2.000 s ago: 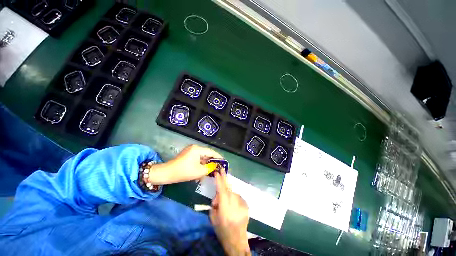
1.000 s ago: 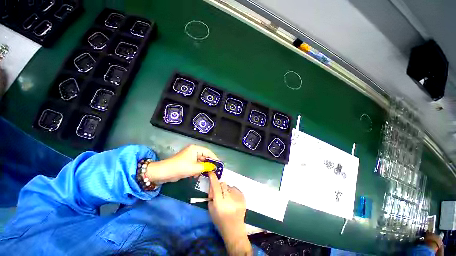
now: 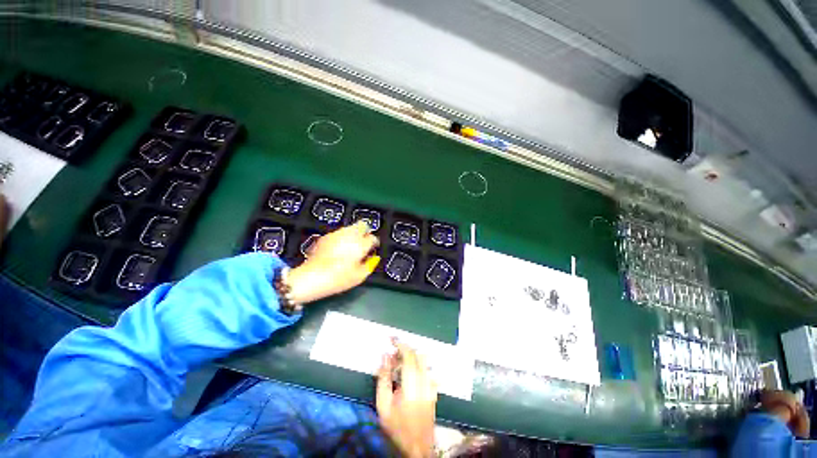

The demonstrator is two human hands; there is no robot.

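Note:
The foam tray (image 3: pixel 459 284) holds two rows of black housings (image 3: pixel 286 200) with pale rims. My left hand (image 3: pixel 336 261), with a yellow finger cot (image 3: pixel 372 264), reaches over the middle of the tray from the front. It covers part of the front row, and whether a housing is under or in its fingers is hidden. My right hand (image 3: pixel 408 392) is over the white adhesive strip (image 3: pixel 345 340), fingertips close together near the strip's surface. Whether it holds a thin tool or small piece is too small to tell.
A second foam tray of housings (image 3: pixel 215 172) is left, with another tray (image 3: pixel 85 148) beyond. A parts sheet (image 3: pixel 511 331) with small dark parts lies right, then a blue item (image 3: pixel 619 360) and clear blister trays (image 3: pixel 667 259). Another person's hand (image 3: pixel 786 410) is at far right.
My left hand has moved up from the front of the tray, where it held a housing, to over the tray. My right hand has parted from it and is over the strip. The view has shifted.

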